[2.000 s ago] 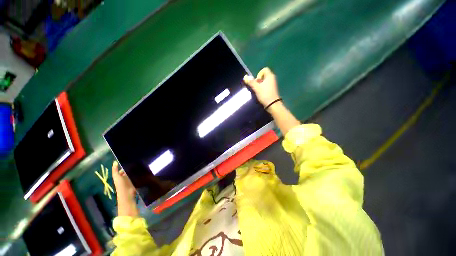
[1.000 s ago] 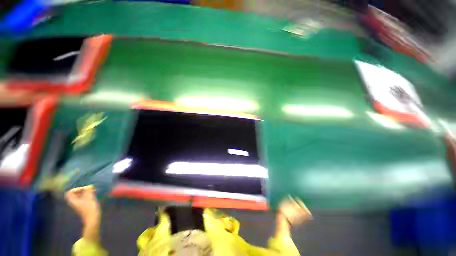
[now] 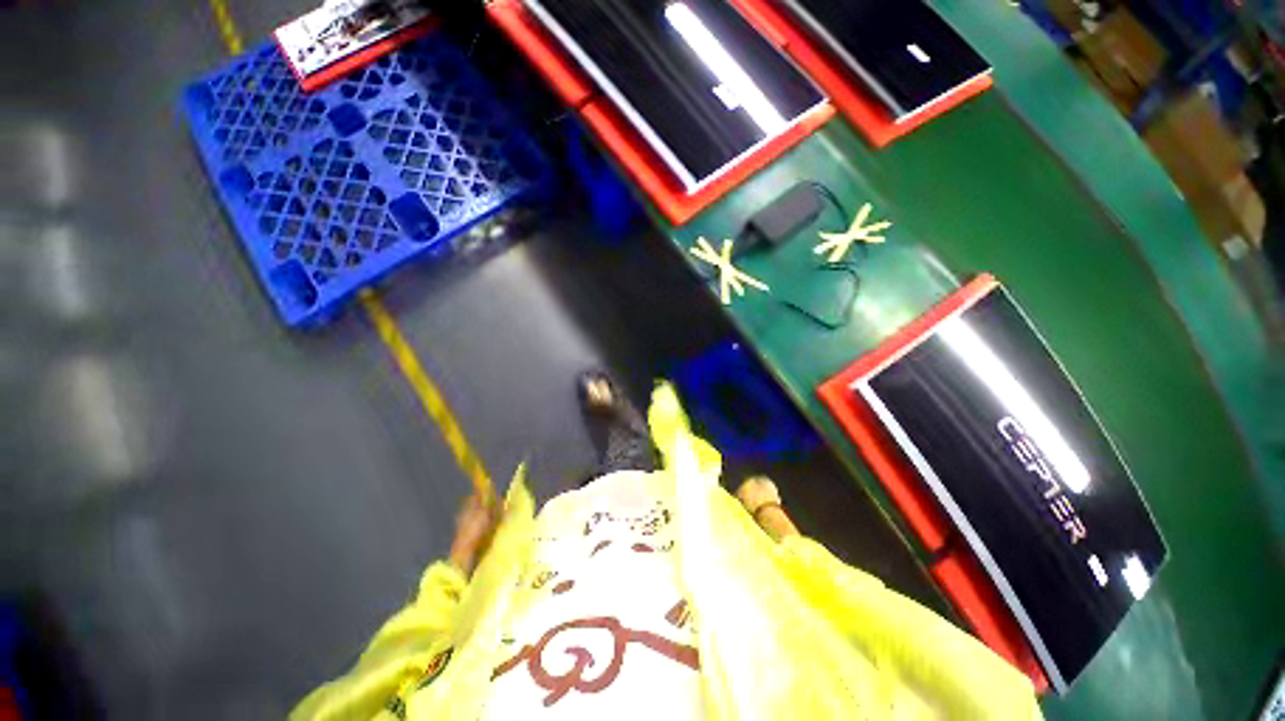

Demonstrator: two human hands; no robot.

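Observation:
An all-in-one PC (image 3: 986,465) lies screen up on a red-orange pad (image 3: 881,465) on the green bench at the right, its screen lit with "CEPTER". My left hand (image 3: 474,530) hangs low at my left side, small and partly hidden by the yellow sleeve. My right hand (image 3: 762,496) is low before the bench edge, small, its fingers unclear. Neither hand touches the PC. A black power adapter (image 3: 784,218) with a thin cable lies on the bench between crossed yellow tape strips (image 3: 853,233).
Two more screens (image 3: 677,85) lie on red-orange pads farther up the bench. A blue pallet (image 3: 359,169) stands on the grey floor at the upper left, with an open-backed unit (image 3: 345,35) at its far edge. A yellow floor line (image 3: 423,387) runs past my left side.
The view has swung round towards the pallet and floor. Both hands have let go of the PC and dropped low. The PC went down onto its pad, and "CEPTER" now shows on a screen.

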